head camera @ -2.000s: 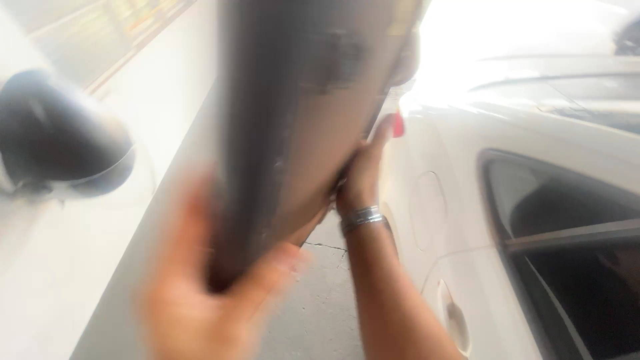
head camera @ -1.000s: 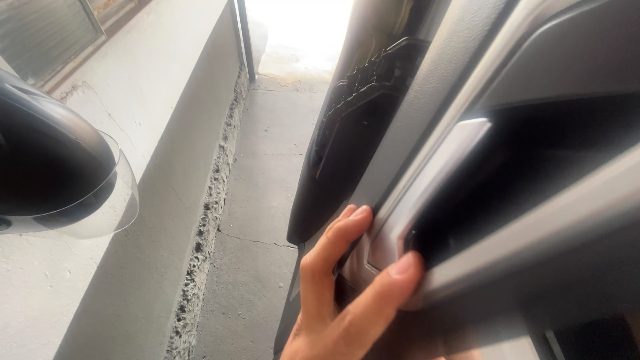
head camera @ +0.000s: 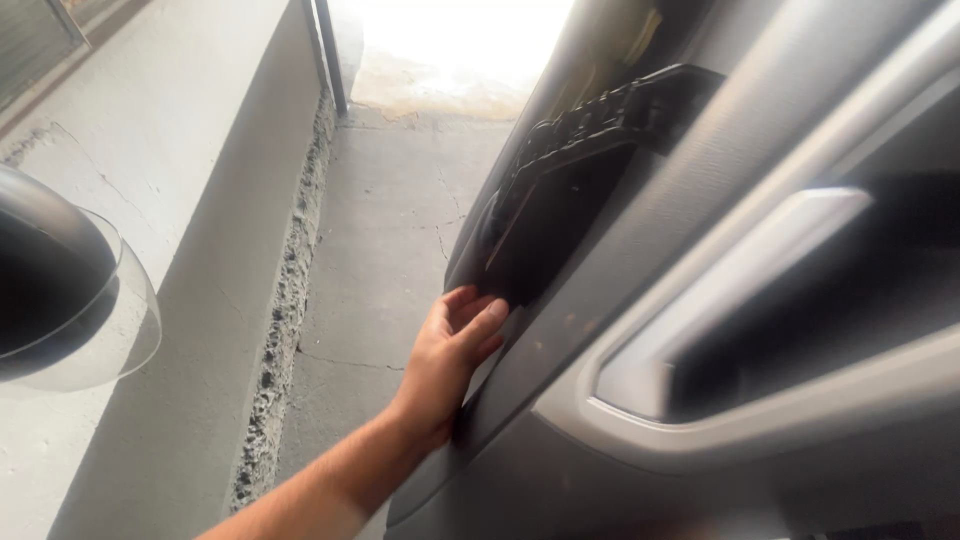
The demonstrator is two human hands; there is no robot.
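Observation:
A grey car door panel [head camera: 600,300] fills the right side, slanted and partly blurred, with a silver-trimmed recess [head camera: 645,382] in it. Beyond its edge lies a black plastic part [head camera: 562,202] with a ribbed upper border. My left hand [head camera: 457,337] reaches in from the bottom left, bare-wristed, its fingers curled at the lower end of the black part, by the edge of the panel. Whether the fingers grip that edge or only rest near it cannot be told. My right hand is out of view.
On the left, a black rounded object [head camera: 52,277] with a clear curved rim stands out before a white and grey wall [head camera: 217,247]. A rough concrete strip [head camera: 277,345] runs along the wall's foot, beside a cracked grey floor [head camera: 375,255]. A dark upright post [head camera: 330,56] stands farther off.
Two seconds ago both hands were at a dark-edged panel, and the right hand has since left view. My left hand has moved from the silver trim to the edge beside the black part.

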